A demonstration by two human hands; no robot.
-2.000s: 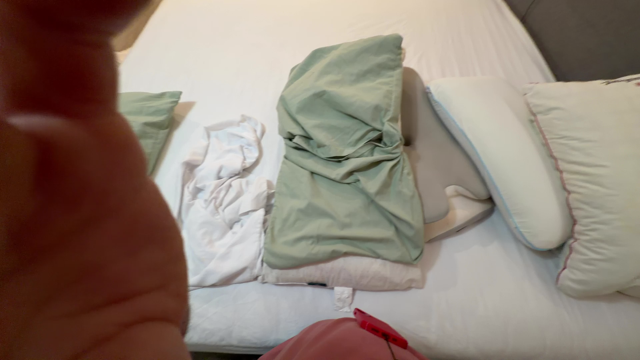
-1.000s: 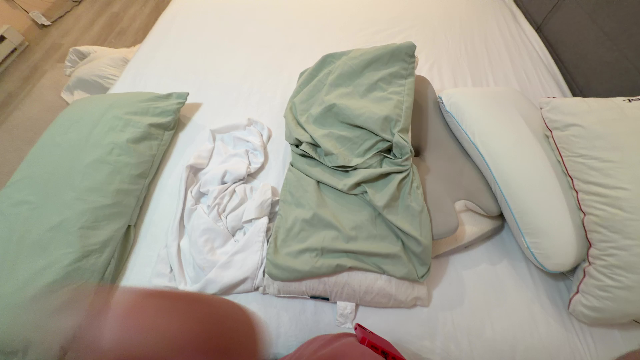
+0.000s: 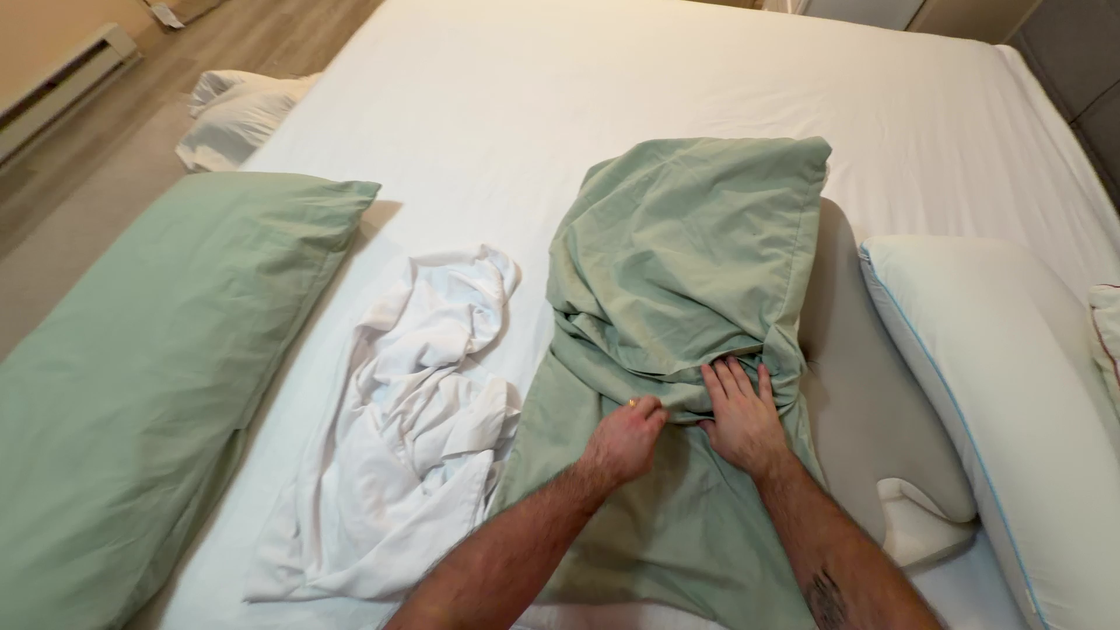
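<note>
A bunched green pillowcase (image 3: 682, 245) lies over a pillow in the middle of the bed. My left hand (image 3: 626, 437), with a ring on one finger, pinches a fold of the fabric near its centre. Close beside it on the right, my right hand (image 3: 742, 407) lies with fingers spread on the bunched cloth, fingertips at the edge of a fold. To the left is a crumpled white cloth (image 3: 411, 420). A grey pillow (image 3: 862, 385) is partly under the green case's right side.
A pillow in a green case (image 3: 175, 367) lies on the left. At the right are a white pillow with blue piping (image 3: 989, 367) and the edge of another pillow (image 3: 1107, 324). White bedding (image 3: 241, 118) rests beyond the mattress's left edge, near a baseboard heater (image 3: 66, 79).
Both hands now touch the middle green pillowcase; a second ago only a blurred hand or arm showed at the bottom left. The case's upper part looks shifted and more spread.
</note>
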